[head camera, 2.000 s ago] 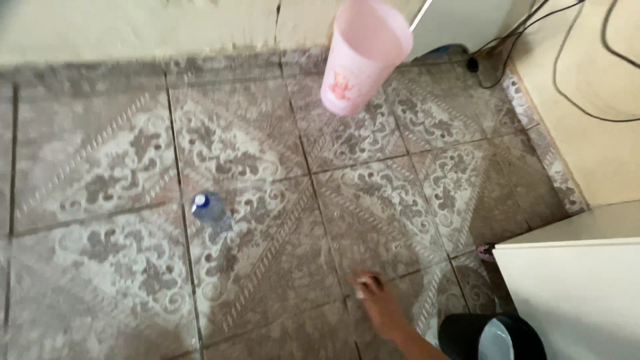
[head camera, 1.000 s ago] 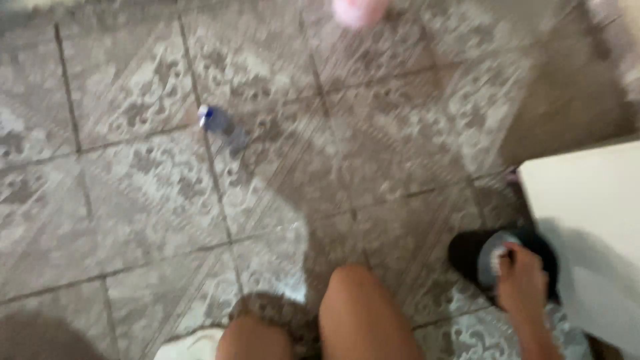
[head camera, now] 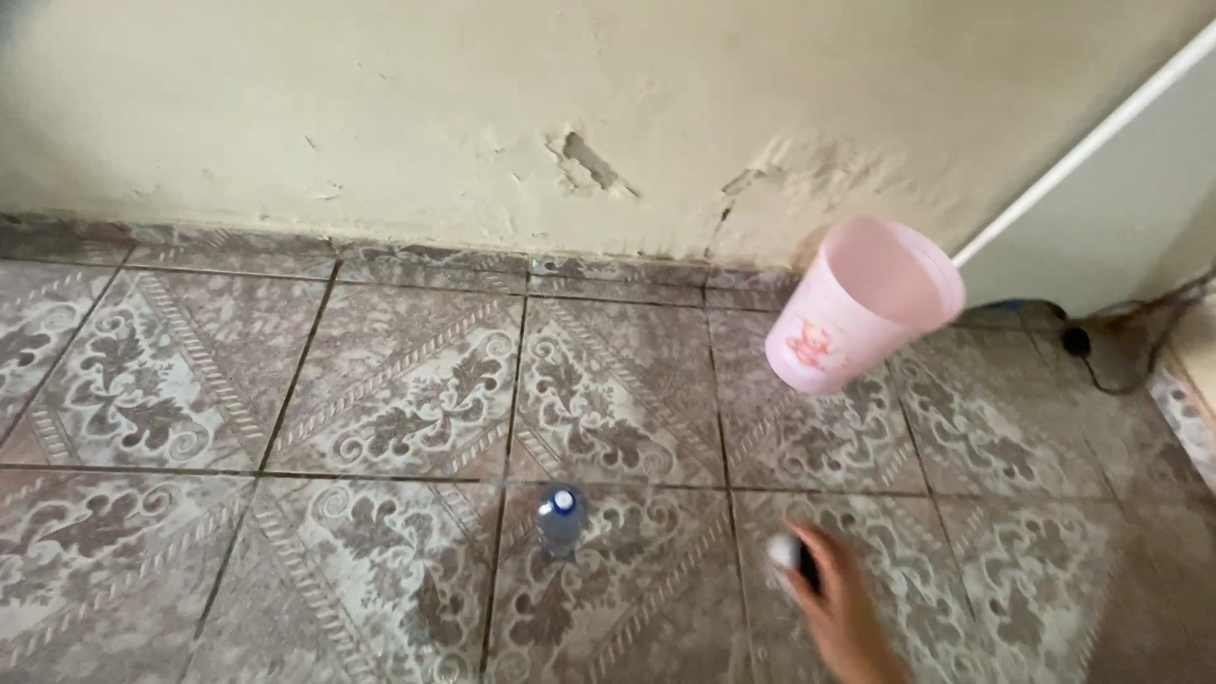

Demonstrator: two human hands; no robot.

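My right hand (head camera: 836, 598) comes in from the bottom, right of centre, its fingers closed on a small black-and-white object (head camera: 803, 562) whose kind I cannot tell. To its left a clear plastic bottle (head camera: 560, 521) with a blue-ringed cap stands upright on the patterned tile floor (head camera: 608, 418). Beyond the hand, near the wall, is a pink plastic bin (head camera: 855, 313) with a printed picture on its side and its mouth upward. The hand touches neither the bottle nor the bin. My left hand is out of view.
A cream wall (head camera: 427, 123) with peeling paint runs along the back, above a tiled skirting. At the right stands a pale panel (head camera: 1083, 209) with a white edge strip. Black cables with a plug (head camera: 1075, 341) lie on the floor beside it.
One second ago my right hand was over a dark container beside the white furniture; now it is out over the floor with a small object in it. The view has tilted up toward the wall.
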